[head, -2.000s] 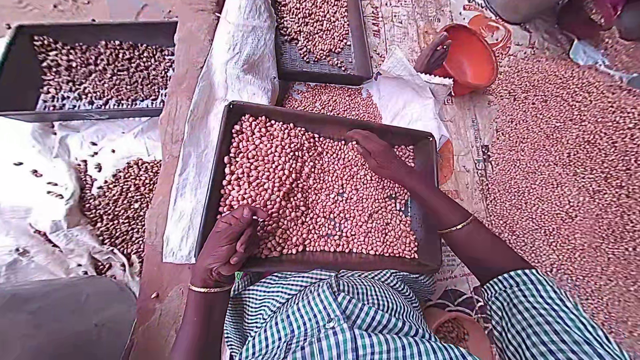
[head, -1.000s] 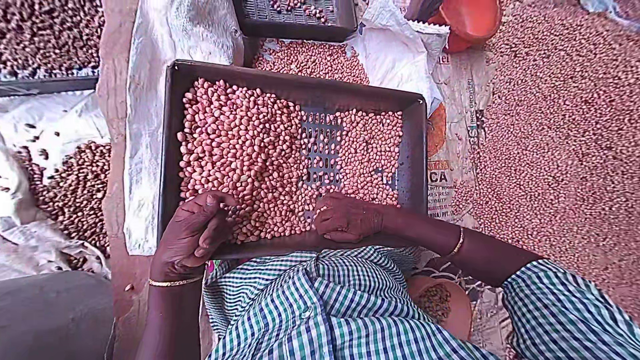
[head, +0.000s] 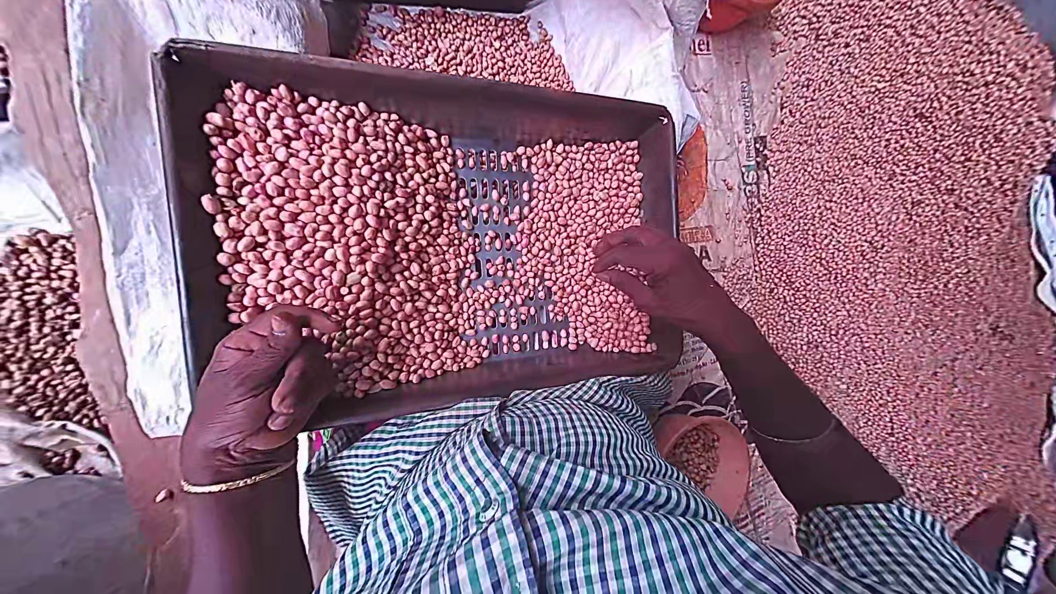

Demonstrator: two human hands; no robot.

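Note:
A dark rectangular tray with a slotted bottom point(head: 421, 74) rests at my lap, tilted slightly. Shelled peanuts point(head: 330, 190) form a thick heap over its left side, and a thinner layer of peanuts point(head: 582, 214) covers the right. Between the two, a strip of the slotted bottom shows. My left hand point(head: 264, 379) is at the tray's lower left corner, fingers curled over the rim beside the heap; whether it grips the rim or any nuts is hidden. My right hand point(head: 656, 276) is over the right-hand layer, fingers bent and a little apart, near the right wall.
A wide spread of peanuts point(head: 899, 247) covers the right side. More nuts point(head: 470, 41) lie beyond the tray by a white sack point(head: 610, 49). Darker nuts point(head: 41, 330) are at the left, past a white cloth point(head: 132, 206). An orange bowl point(head: 730, 462) holds nuts beside my lap.
My right hand has moved from the tray's far side to its near edge, then to the right-hand layer. A bare strip has opened between the nuts. The view has shifted.

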